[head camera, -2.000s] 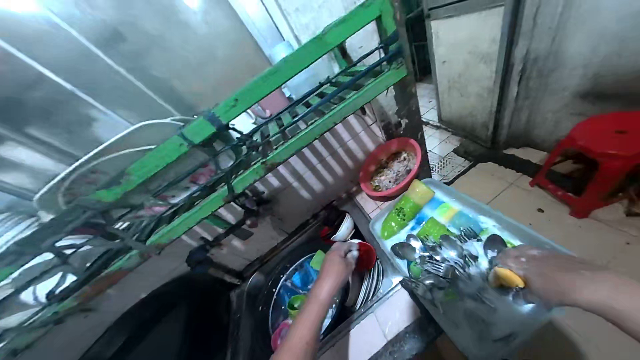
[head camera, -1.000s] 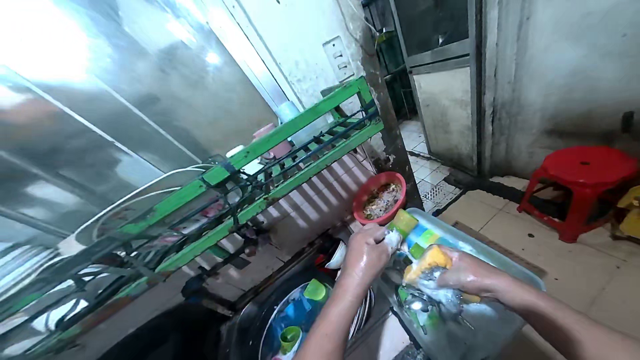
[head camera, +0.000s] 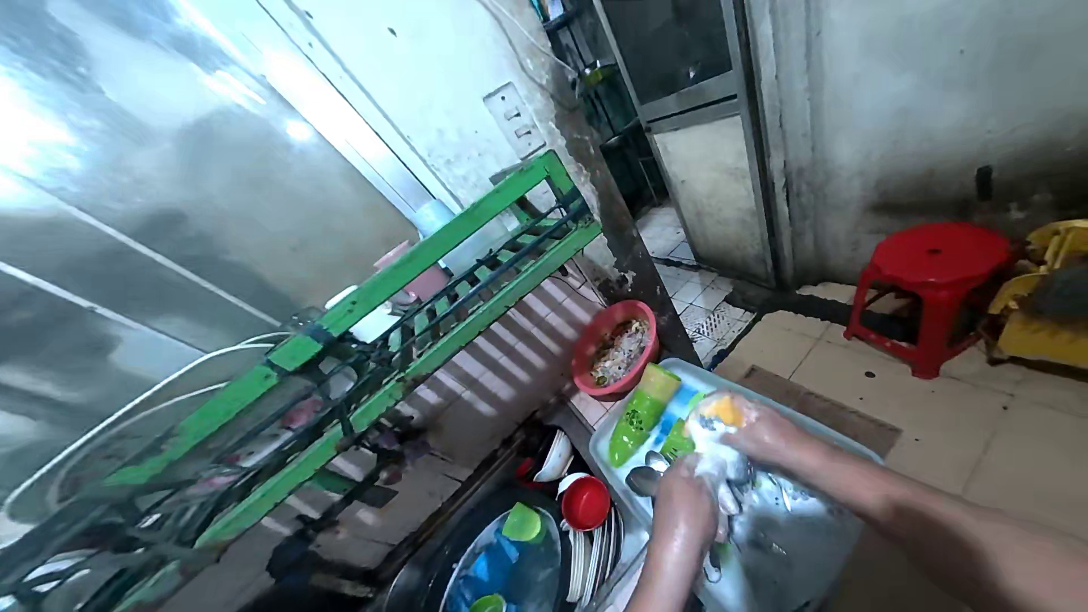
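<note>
My right hand grips a soapy yellow sponge above a light blue plastic tray. My left hand is closed just below it, around foam-covered pieces of cutlery whose kind is hard to make out. Metal spoons lie beside my left fingers in the tray. A green plastic bottle rests along the tray's left part, near a blue item partly covered with suds. Left of the tray, a red cup sits on a row of stacked plates.
A red bowl of food scraps stands behind the tray. A dark basin holds a tub of water with green and blue items. The green metal rack crosses the left side. A red stool stands on the tiled floor at right.
My left hand has moved from the plates and red cup to the tray. My right hand has brought the sponge left, beside my left hand. The view has turned somewhat.
</note>
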